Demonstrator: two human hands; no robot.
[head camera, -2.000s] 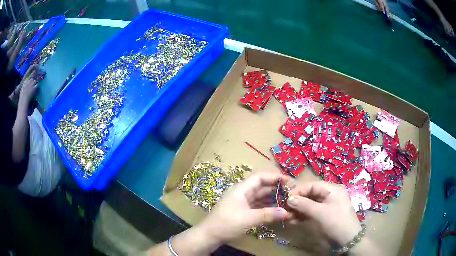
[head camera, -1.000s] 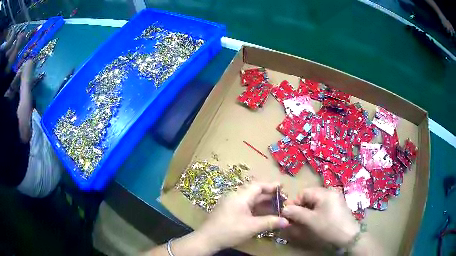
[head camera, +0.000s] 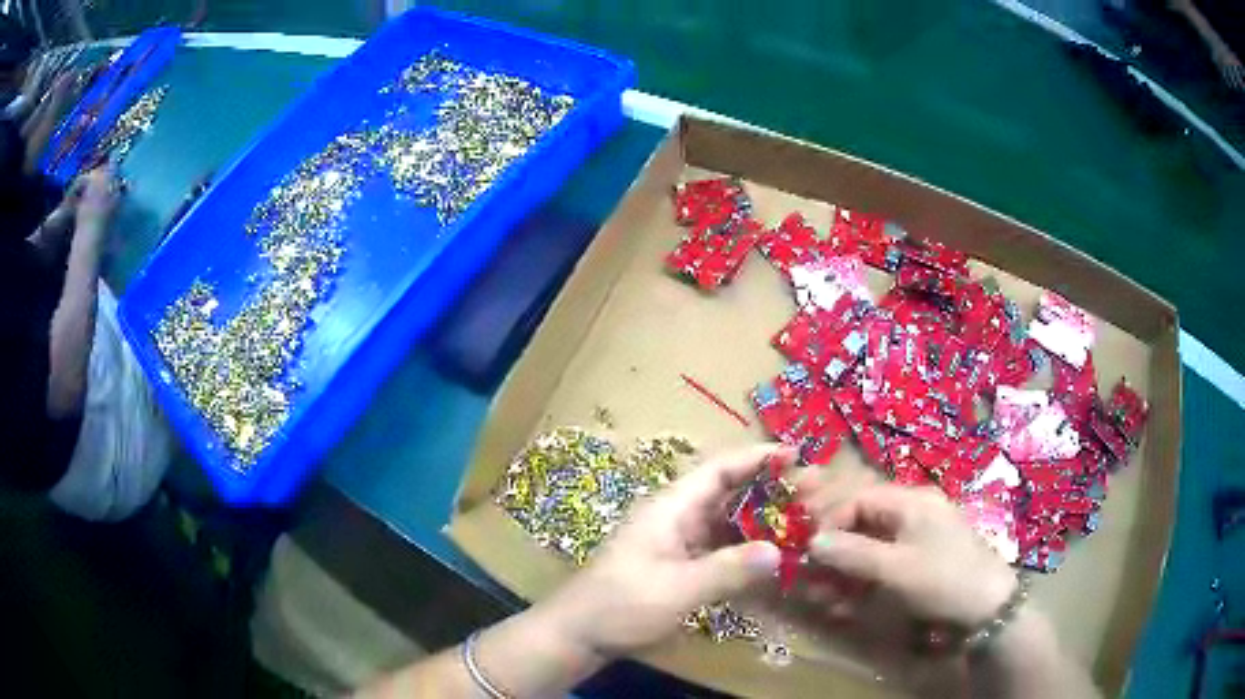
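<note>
My left hand holds a red circuit board between thumb and fingers, its face tilted towards me, above the near part of the cardboard tray. Small gold bits show on the board. My right hand is just right of the board, thumb and fingertips close to its edge; blur hides whether they hold a small part. A glittering pile of small metal parts lies in the tray's near left corner, with a smaller group below my hands. A large board pile fills the tray's right side.
A blue plastic tray of metal parts stands left of the carton, with a dark object between them. A thin red strip lies on the carton floor. Another person's arm is at far left. A dark tool is at the right edge.
The red board has turned from edge-on to show its face. My hands have risen slightly, and my right hand has shifted a little right. The view has shifted slightly.
</note>
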